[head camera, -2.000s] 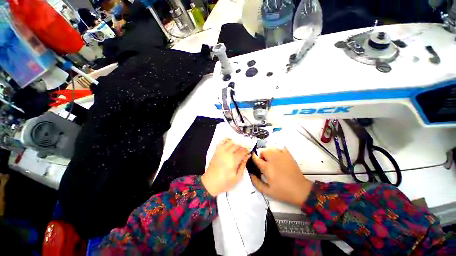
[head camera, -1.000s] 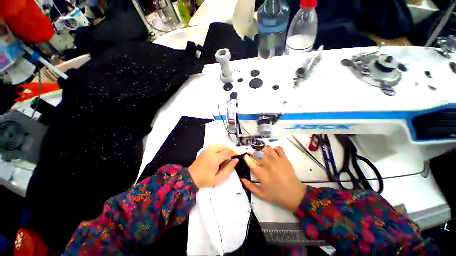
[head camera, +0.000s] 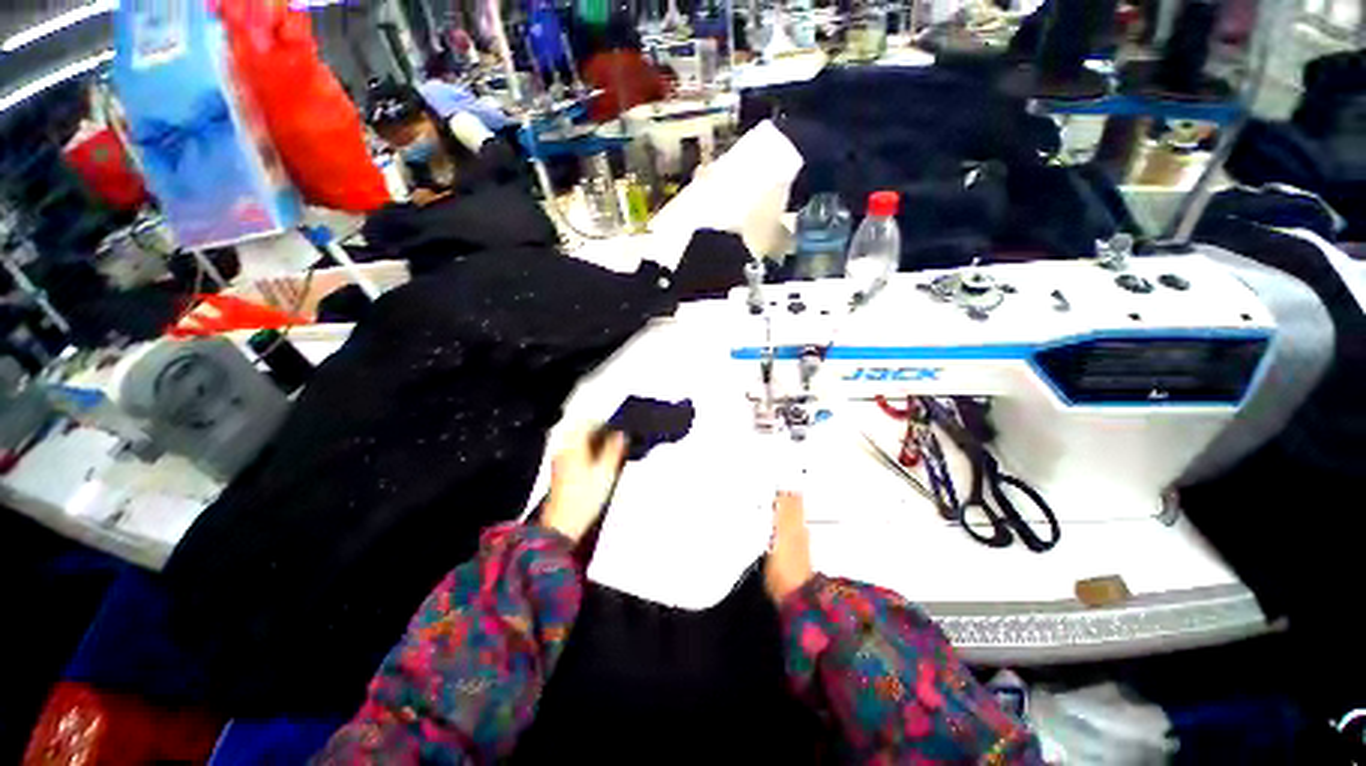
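Observation:
A white fabric piece lies at the front of the machine table, left of and below the needle area. A small dark cloth part is bunched at its upper left. My left hand grips this dark part at its left end. My right hand is at the right edge of the white piece, seen edge-on; whether its fingers hold the cloth cannot be told. The presser foot and needle of the white JACK sewing machine are above the hands, with no hand touching them. Black cloth hangs below the table edge.
A heap of speckled black fabric covers the left side. Black-handled shears and a pointed silver tool lie under the machine arm. Two bottles stand behind the machine. A person sits at the back left.
The hands have moved apart and away from the presser foot. The white piece now lies flatter, with the dark part bunched at my left hand. The view has tilted up and shows more of the room.

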